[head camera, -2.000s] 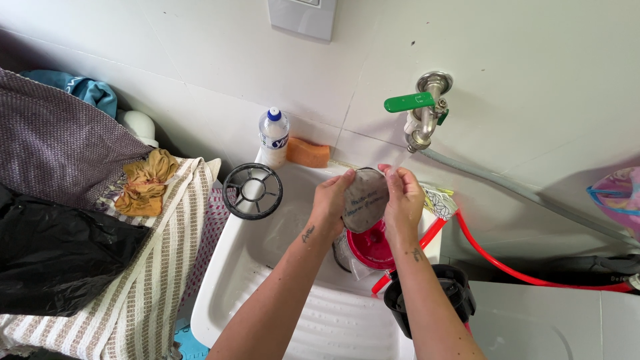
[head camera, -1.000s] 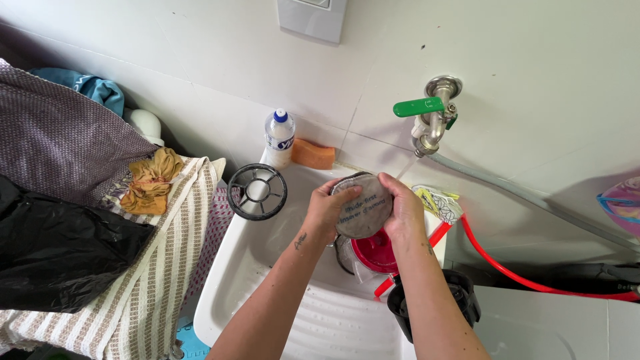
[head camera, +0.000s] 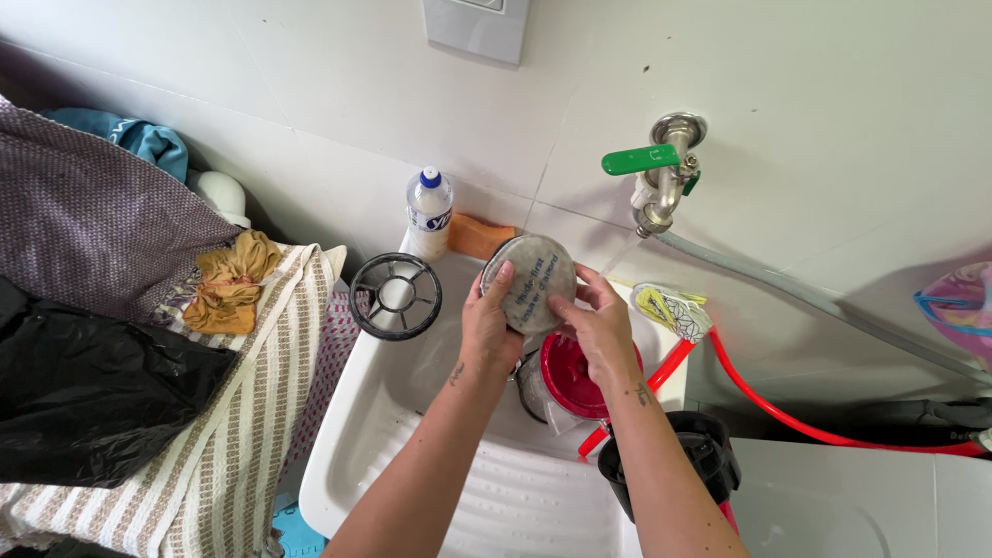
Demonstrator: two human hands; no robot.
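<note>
A round grey filter pad (head camera: pixel 535 283) bearing printed writing is held over a white laundry sink (head camera: pixel 341 434). My left hand (head camera: pixel 492 322) grips its left edge, thumb on the printed face. The fingertips of my right hand (head camera: pixel 601 322) touch its lower right part. Behind my wrists, a clear container with a red rim (head camera: pixel 570 387) lies in the basin. A black spoked ring (head camera: pixel 396 296) rests at the sink's left rim. Water runs in a thin stream from the metal tap (head camera: pixel 659 201), which has a green lever, behind my right hand.
A detergent bottle (head camera: pixel 429 213) and an orange sponge (head camera: pixel 477 236) stand at the back rim. A red hose (head camera: pixel 783 415) and a patterned cloth (head camera: pixel 673 306) lie right, a black plastic part (head camera: pixel 701 457) beside my right forearm. Striped fabric (head camera: pixel 209 434) and a black bag (head camera: pixel 93 387) are left.
The pad, tilted between both hands before, has turned so its writing slants more steeply. My right hand has shifted from its upper edge to its lower right side.
</note>
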